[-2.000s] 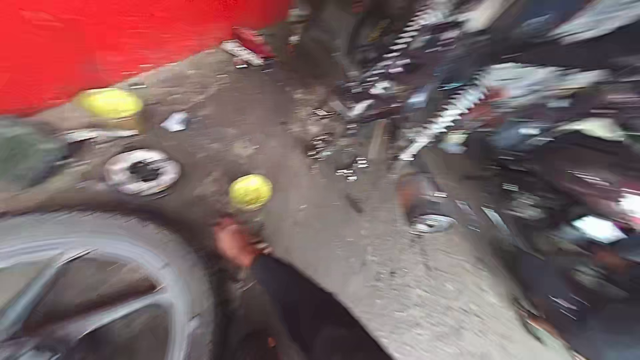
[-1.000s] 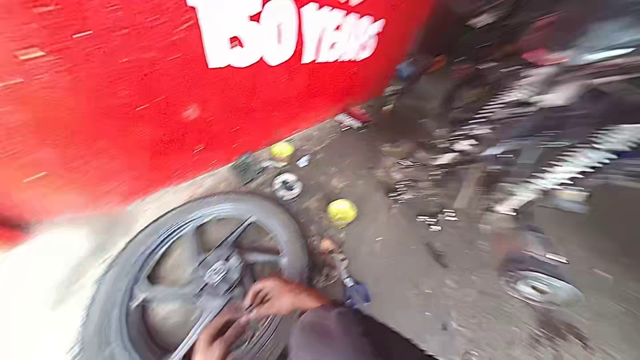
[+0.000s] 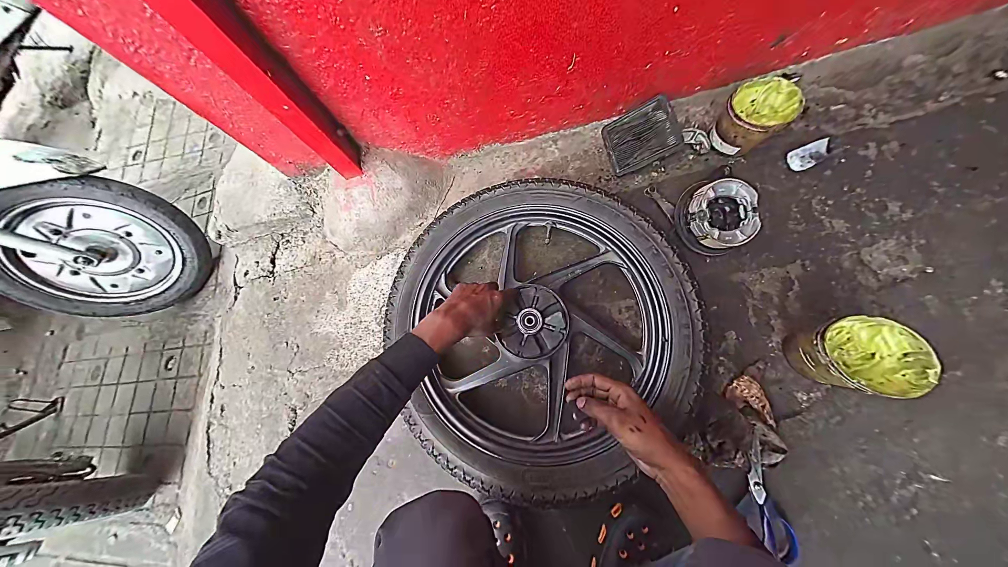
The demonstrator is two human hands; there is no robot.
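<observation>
A motorcycle wheel with a spoked alloy rim and black tyre point(image 3: 551, 480) lies flat on the ground before me. My left hand point(image 3: 471, 309) is at the left edge of the hub point(image 3: 530, 321), its fingers curled and partly hidden, so whether it grips anything is unclear. Over the rim's lower right, my right hand point(image 3: 614, 405) is spread with fingers bent and nothing visible in it. A round bearing shows at the hub's centre. Scissors point(image 3: 757, 480) with blue handles rest to the right of the tyre, beside a crumpled brown rag point(image 3: 752, 402).
Two cans of yellow-green grease point(image 3: 882, 357) point(image 3: 768, 102) stand at right. Near the red wall point(image 3: 504, 71) are brake shoes on a round part point(image 3: 723, 213) and a black ribbed tray point(image 3: 642, 135). Another wheel point(image 3: 102, 244) stands at far left, past a concrete ledge point(image 3: 268, 315).
The view has swung left and down onto the wheel. My hands, close together over the wheel one second ago, are now apart, one at the hub and one over the lower right rim.
</observation>
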